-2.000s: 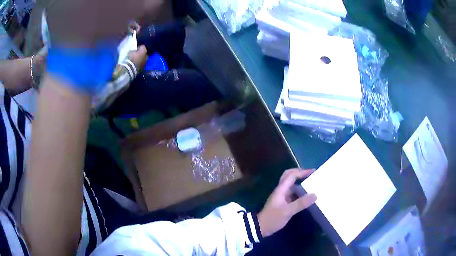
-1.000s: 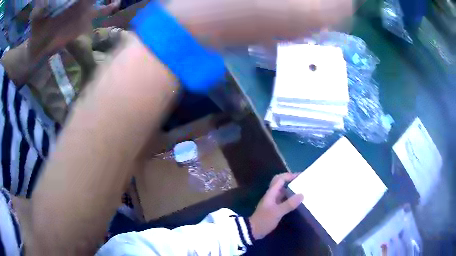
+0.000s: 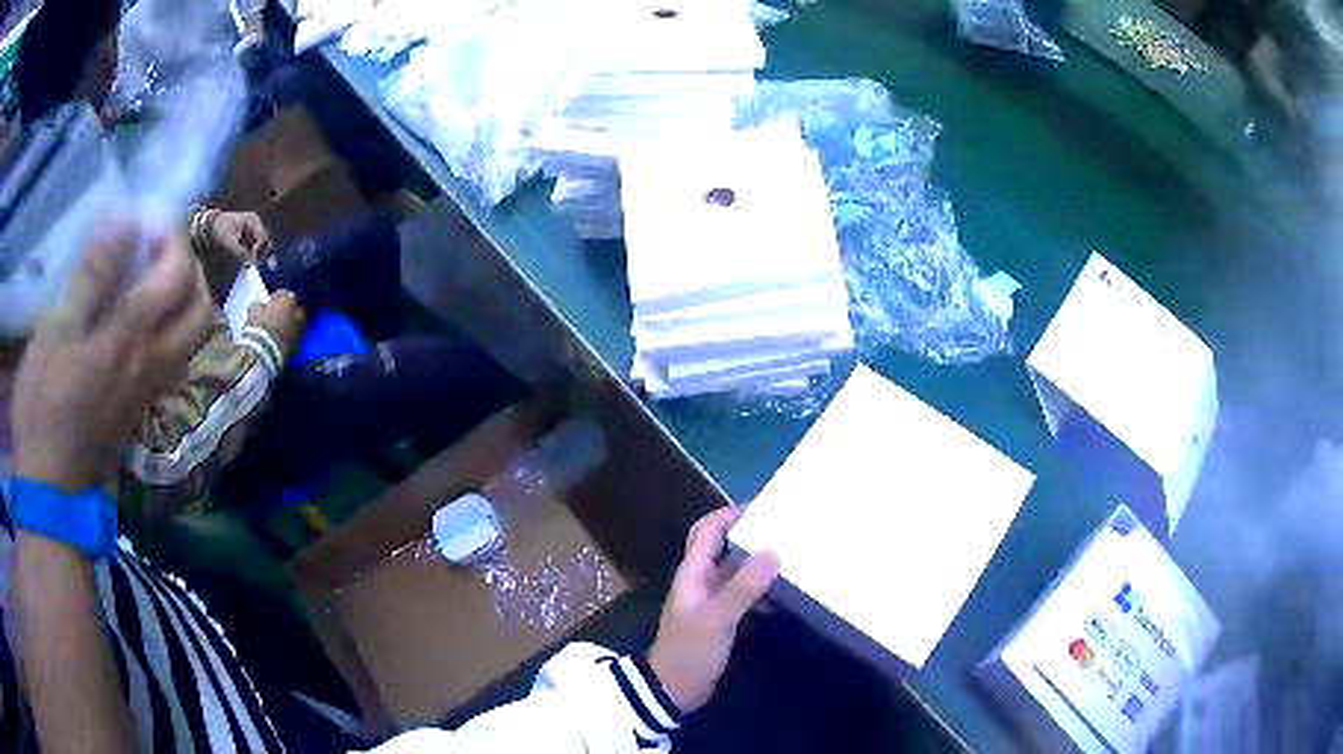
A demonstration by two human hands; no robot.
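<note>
A plain white square box point(image 3: 888, 516) lies at the near edge of the green bench, turned so that one corner points at me. My left hand point(image 3: 714, 597), in a white sleeve with a dark-striped cuff, holds this box at its left corner, thumb on the top and fingers at the side. I cannot see inside or under the box. My right hand is not in view.
White inserts point(image 3: 737, 251) with a finger hole are stacked beside clear bags point(image 3: 913, 251). A folded leaflet point(image 3: 1127, 368) and printed sleeves point(image 3: 1127, 633) lie right. An open carton point(image 3: 442, 619) holds a white piece point(image 3: 467, 527). A striped worker's arm point(image 3: 67, 619) is at left.
The view has shifted, so the bench items appear further left. The other worker's blue-banded arm swept across the view and is now at the far left with a blurred clear thing. My left hand keeps its hold.
</note>
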